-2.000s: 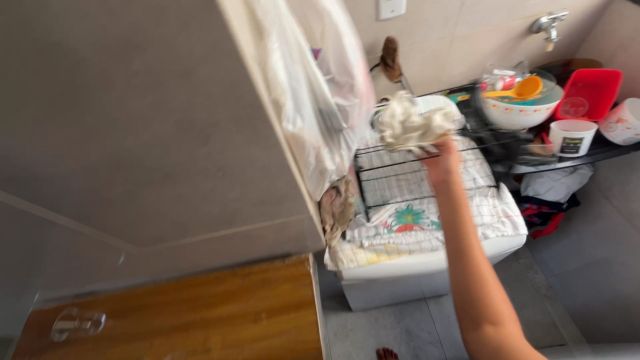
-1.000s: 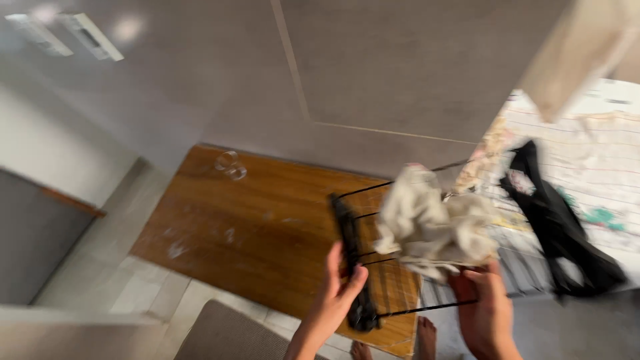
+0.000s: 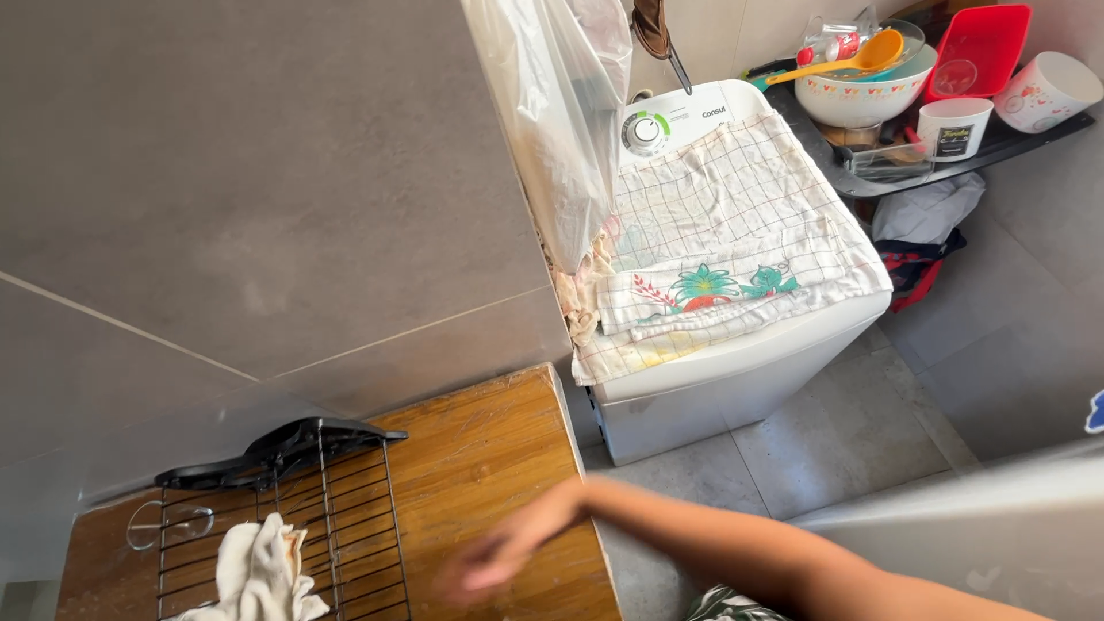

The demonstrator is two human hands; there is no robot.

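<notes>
A black wire rack (image 3: pixel 362 517) with black plastic end pieces rests on the wooden tabletop (image 3: pixel 483 466) at the lower left. On its wires lies a crumpled off-white cloth (image 3: pixel 263 573). My right hand (image 3: pixel 513 548), blurred, is over the tabletop to the right of the rack, apart from it and holding nothing visible. My left hand is out of view. A clear glass object (image 3: pixel 170 526) shows beside and behind the rack's wires. Checked kitchen towels with a printed pattern (image 3: pixel 724 224) cover the top of the white washing machine (image 3: pixel 681 414).
Plastic bags (image 3: pixel 569 112) hang at the wall corner beside the washer. A black shelf (image 3: pixel 914 185) at upper right holds a white bowl (image 3: pixel 862 95), an orange ladle (image 3: pixel 875 53), a red container (image 3: pixel 979 52) and white cups. Cloths hang below it. A pale surface (image 3: pixel 966 526) borders the lower right.
The rack and cloth, between both hands a second ago, now rest on the wooden tabletop. My right hand has let go, and my left hand has left the view. The view has shifted.
</notes>
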